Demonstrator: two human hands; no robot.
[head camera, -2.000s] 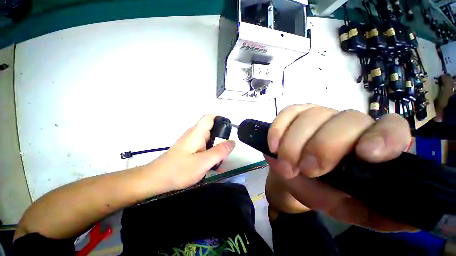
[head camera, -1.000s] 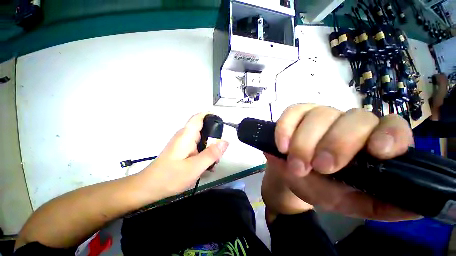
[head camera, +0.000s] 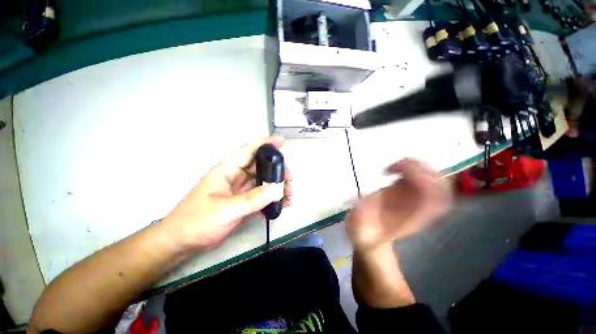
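Observation:
My left hand (head camera: 225, 196) holds a black cabled unit (head camera: 270, 163) upright over the bench's front edge. A pale label shows between the fingers, and a thin black lead hangs from its lower end. My right hand (head camera: 398, 209) is blurred and empty, fingers apart, to the right of the unit. The electric screwdriver (head camera: 418, 104) is blurred, out of my hand, above and right of it, its narrow end pointing left near the screw feeder. The silver-grey screw feeder (head camera: 314, 72) stands behind the unit, with its metal pick-up block at the front.
Black units with tan bands (head camera: 470, 39) are piled at the right of the white bench (head camera: 144, 117). A green conveyor (head camera: 163, 26) runs behind, carrying a black unit (head camera: 39, 26) at far left. A red object (head camera: 510, 173) and blue crates (head camera: 549, 274) are at lower right.
My right hand has let go of the screwdriver, which has moved up and away. The unit has come away from the bit and moved slightly left, now more upright. The view has shifted.

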